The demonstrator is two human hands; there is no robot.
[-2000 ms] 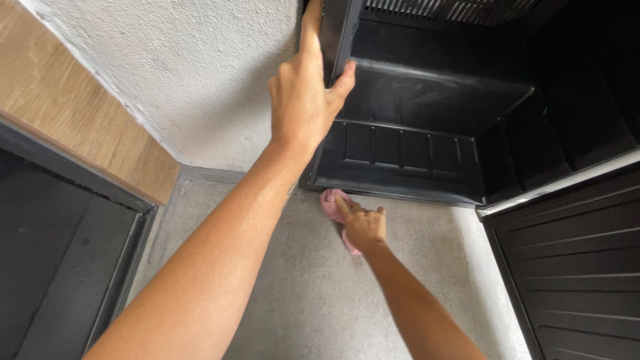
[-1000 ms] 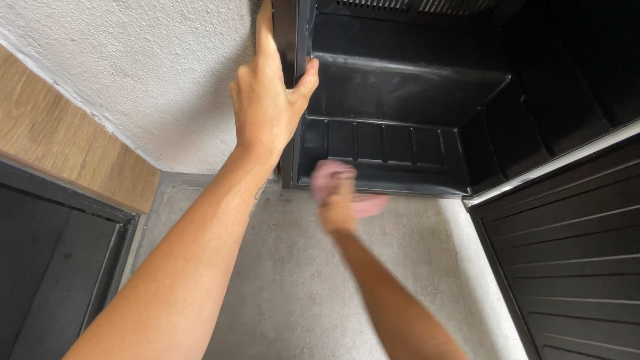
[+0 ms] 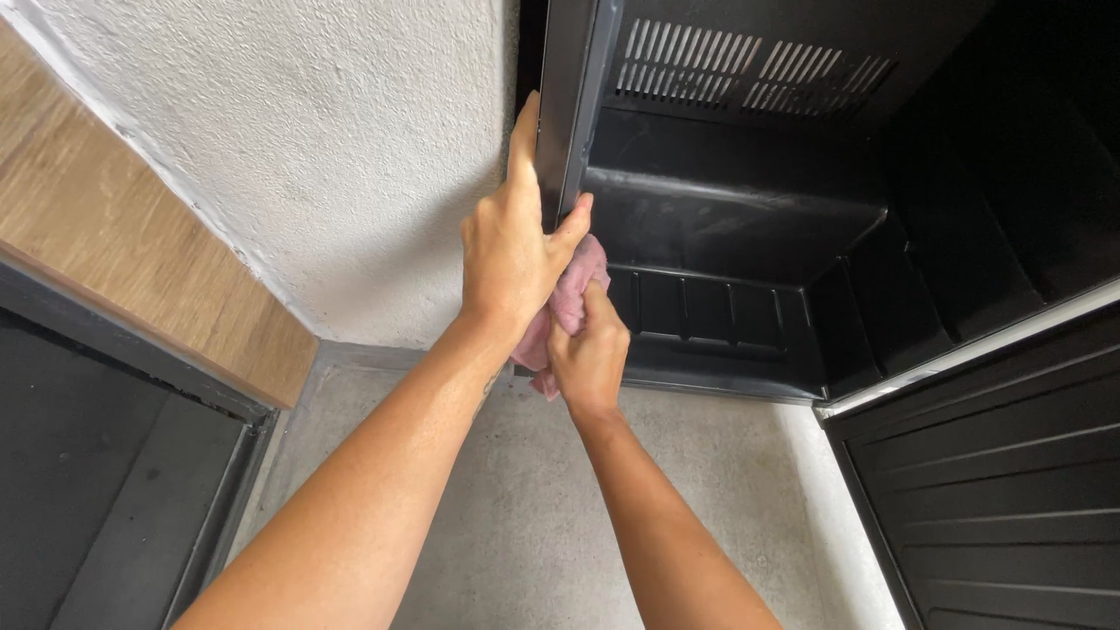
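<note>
My left hand grips the left edge of a black cabinet-like appliance body, its thumb on the inner side and its fingers on the outer side. Right beside it, lower down, my right hand holds a crumpled pink cloth against the same edge near the bottom corner. Part of the cloth hangs below and behind my left wrist. Inside the black body are a ribbed bottom, a raised step and slotted vents.
A rough white wall stands close on the left, with a wood-look panel and a dark framed surface beyond it. Grey floor lies below. A black ribbed door stands open at the right.
My right hand has moved with the cloth from the bottom front edge up to the left side edge, next to my left hand. My left hand still grips that side edge.
</note>
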